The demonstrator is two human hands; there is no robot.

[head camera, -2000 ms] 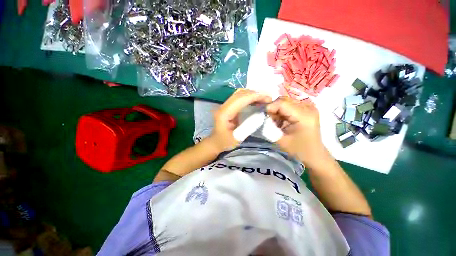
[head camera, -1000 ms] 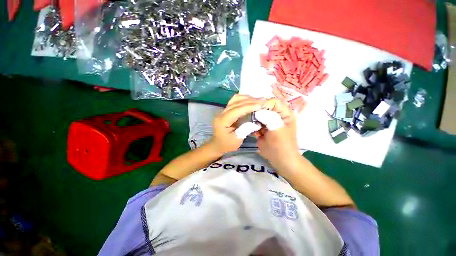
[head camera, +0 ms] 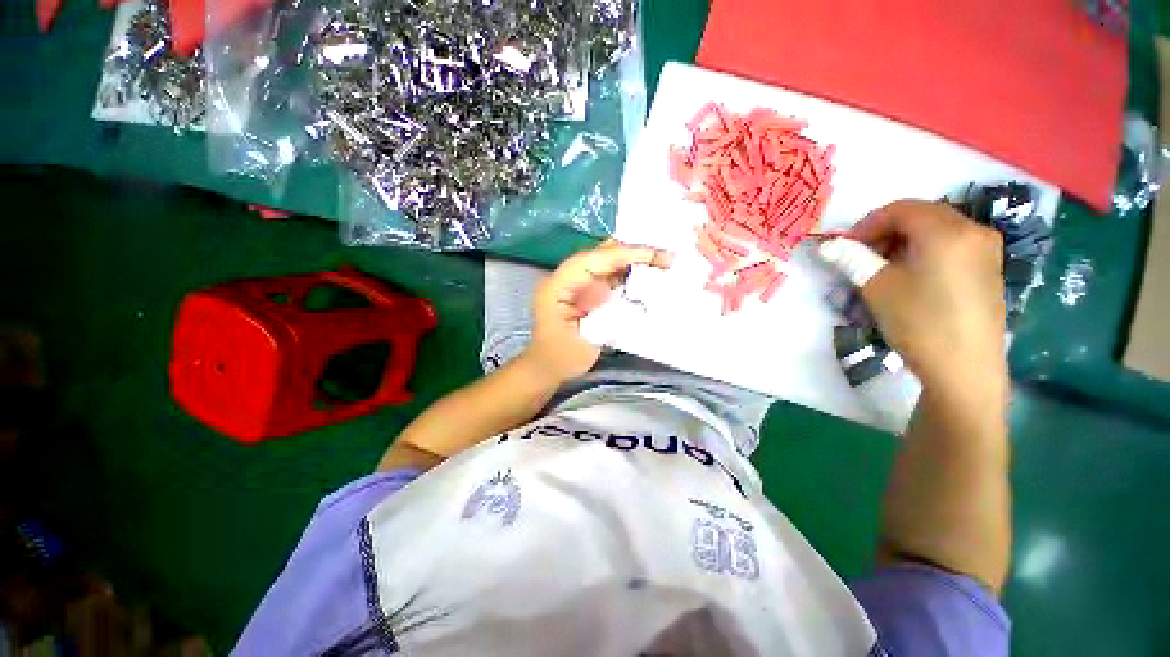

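My left hand [head camera: 580, 308] is over the lower left edge of the white board [head camera: 783, 353], its thumb in a white finger cot. A small thin dark part shows by the thumb tip; its shape is unclear. My right hand [head camera: 930, 282] reaches over the board, thumb and finger close together at the right edge of the pile of red strips [head camera: 757, 180]. Whether they pinch a strip is too small to tell. The pile of dark blocks [head camera: 1020, 250] is partly hidden behind my right hand.
A heap of metal clips [head camera: 443, 128] lies on clear plastic at the upper left, a smaller metal heap [head camera: 164, 77] farther left. A red sheet [head camera: 924, 77] lies behind the board. Brown cardboard [head camera: 1151, 302] is at the right edge. A red stool [head camera: 244, 366] is on the floor.
My hands were together over my lap and are now apart. My right hand has moved right and forward over the board. My left hand has stayed near its place.
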